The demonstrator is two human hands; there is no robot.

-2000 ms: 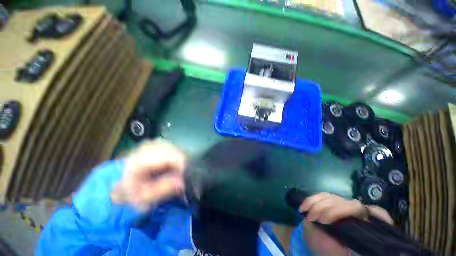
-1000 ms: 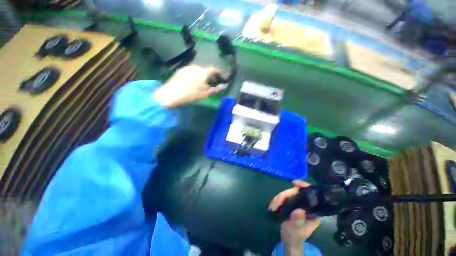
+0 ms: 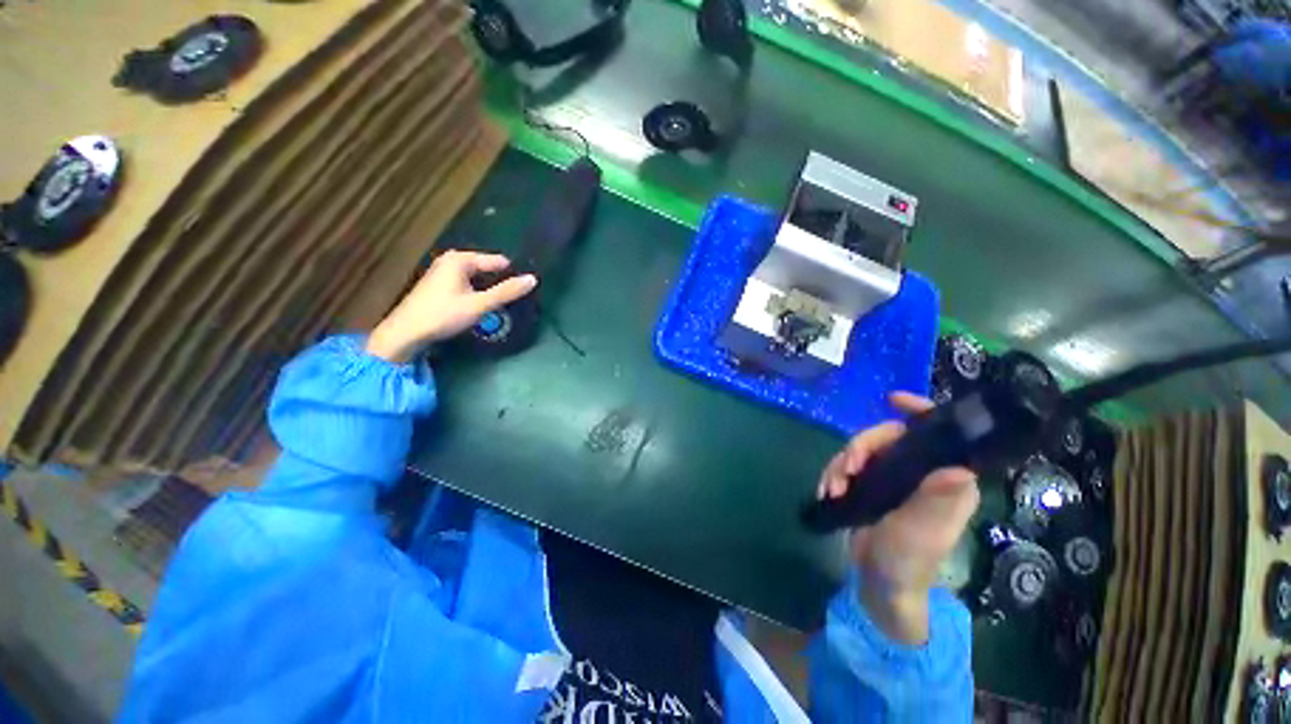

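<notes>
My left hand [image 3: 456, 301] is at the left of the bench, its fingers on a black ear-cup part [image 3: 496, 325] with a pale ring. A black headband [image 3: 561, 219] lies just behind it, with thin wires near its ends. My right hand [image 3: 906, 502] is wrapped around the black electric screwdriver [image 3: 927, 456], whose tip points left and whose cord runs off to the right. The pale screw feeder [image 3: 833, 255] stands in the blue tray [image 3: 698, 314] between my hands.
Cardboard sheets [image 3: 269, 241] are stacked at the left with black discs on top; more cardboard [image 3: 1172, 552] stands at the right. Several black ear-cup discs [image 3: 1048, 495] are heaped right of the tray. Headphones [image 3: 566, 54] and a black disc-ended part [image 3: 680, 127] lie beyond the bench's green edge.
My left hand has come back from beyond the bench's far edge to the ear-cup part at the left. My right hand still holds the screwdriver, now tilted and raised slightly.
</notes>
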